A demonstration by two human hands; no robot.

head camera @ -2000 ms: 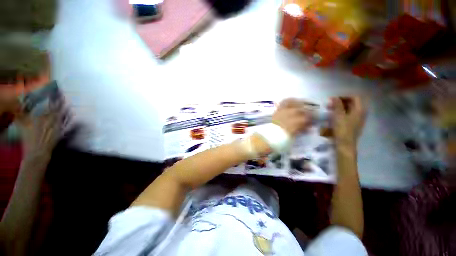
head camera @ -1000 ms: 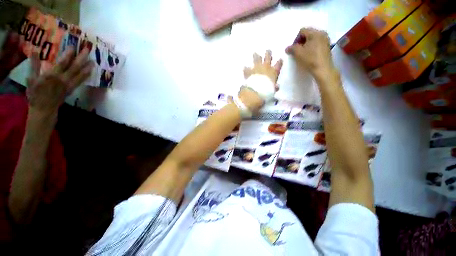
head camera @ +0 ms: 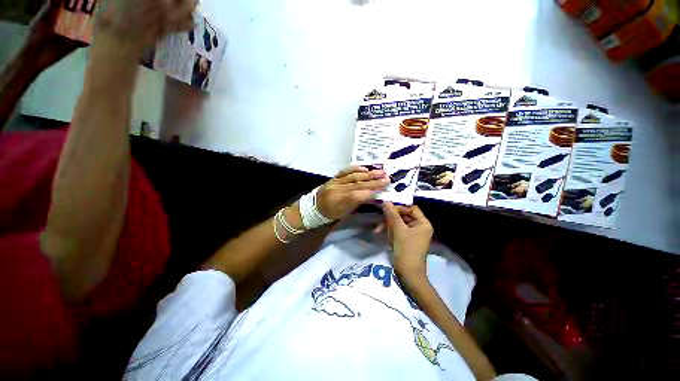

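Observation:
Several slim hang-tab cartons (head camera: 462,145) lie side by side in a row on the white table, white backs up, with dark title bands, coiled orange cable and black plug pictures. My left hand (head camera: 354,190), with pale bands at the wrist, rests its fingers on the lower left corner of the leftmost carton (head camera: 391,134). My right hand (head camera: 406,227) is at that carton's bottom edge, thumb and finger together at the table's front edge. Whether a small seal is between its fingertips cannot be seen.
A neighbouring worker's arm (head camera: 93,164) reaches over the table at the left, beside grouped cartons (head camera: 183,56). Orange-yellow carton stacks (head camera: 626,26) stand at the far right. The white table (head camera: 298,89) has a dark front edge.
Both my hands have come back from beyond the cartons to the leftmost carton's bottom edge. The view has shifted, and the row now shows further right. The neighbour's arm has moved forward.

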